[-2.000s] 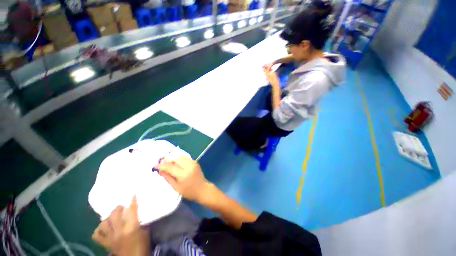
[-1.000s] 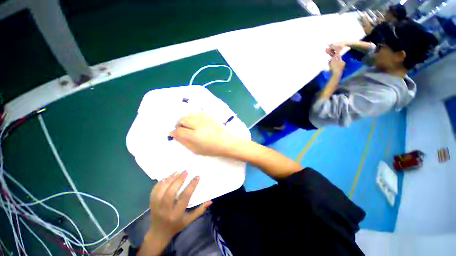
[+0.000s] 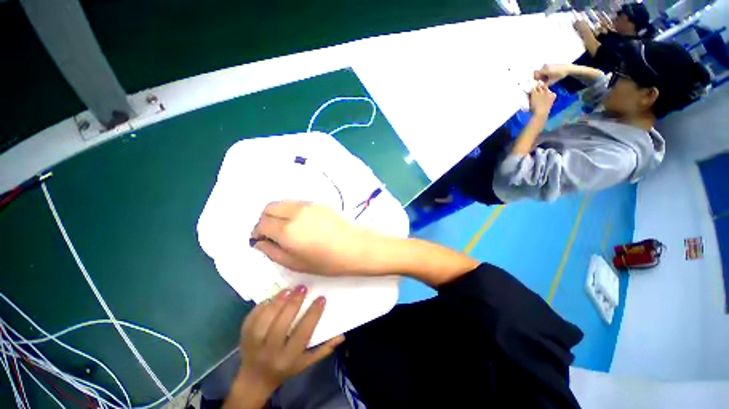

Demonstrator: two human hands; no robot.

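A white plastic housing (image 3: 232, 192) lies on the green mat and over my lap. My right hand (image 3: 300, 236) reaches across it, fingertips closed on a small black connector (image 3: 254, 241) at the housing's left part. My left hand (image 3: 280, 335) lies with spread fingers on the housing's near edge, steadying it. Another black piece (image 3: 300, 160) sits near the housing's far edge. Thin red and black lead wires (image 3: 369, 200) lie at its right side. A white cable (image 3: 374, 112) loops beyond the far edge onto the mat.
A harness bundle of white and red cables (image 3: 48, 359) lies at the lower left. A metal post (image 3: 80, 64) stands at the bench's far edge beside the dark green conveyor (image 3: 240, 28). A person in a grey hoodie (image 3: 583, 160) sits to the right. A fire extinguisher (image 3: 639, 254) stands by the wall.
My right hand has moved a little left and nearer to me across the housing, with the black connector at its fingertips. My left hand stays at the near edge.
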